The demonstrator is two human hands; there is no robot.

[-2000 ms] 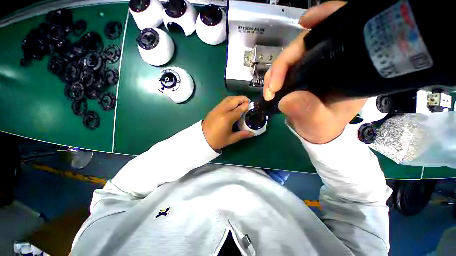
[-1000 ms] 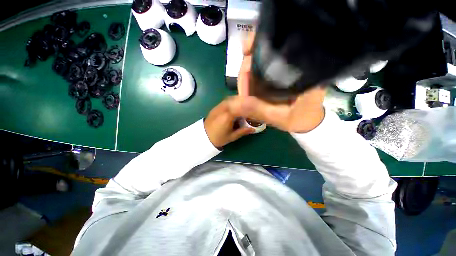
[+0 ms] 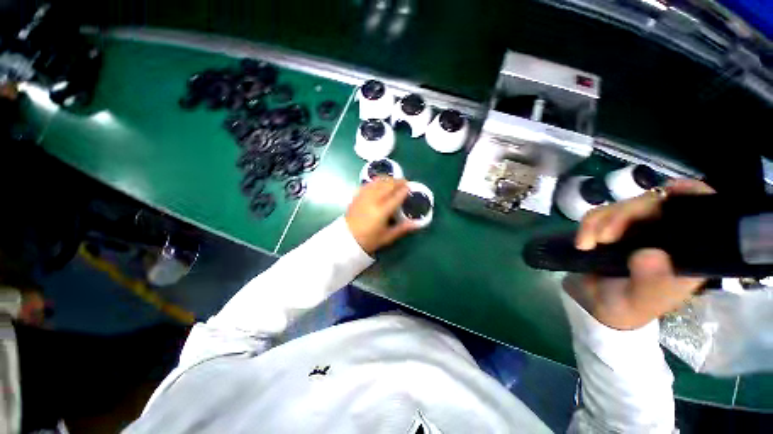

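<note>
My left hand (image 3: 378, 214) is around a white housing (image 3: 421, 217) with a black ring on its top, at the near side of the left group. Another white housing (image 3: 380, 168) with a black end stands just behind it, partly hidden by my fingers. My right hand (image 3: 637, 264) grips the black electric screwdriver (image 3: 564, 253), held nearly level over the bench with its nose pointing left, apart from the housing. The back of the screwdriver reaches the right side of the picture.
The silver screw feeder (image 3: 483, 174) stands between the hands, farther back. More white housings (image 3: 447, 136) stand left of it and others (image 3: 577, 197) right of it. Loose black rings (image 3: 269, 136) lie heaped at left. A clear bag of screws (image 3: 691, 332) lies at right, partly behind my right hand.
The view has turned and shifted. The screwdriver has left the housing and moved right with my right hand. My left hand and its housing are now beside the left group.
</note>
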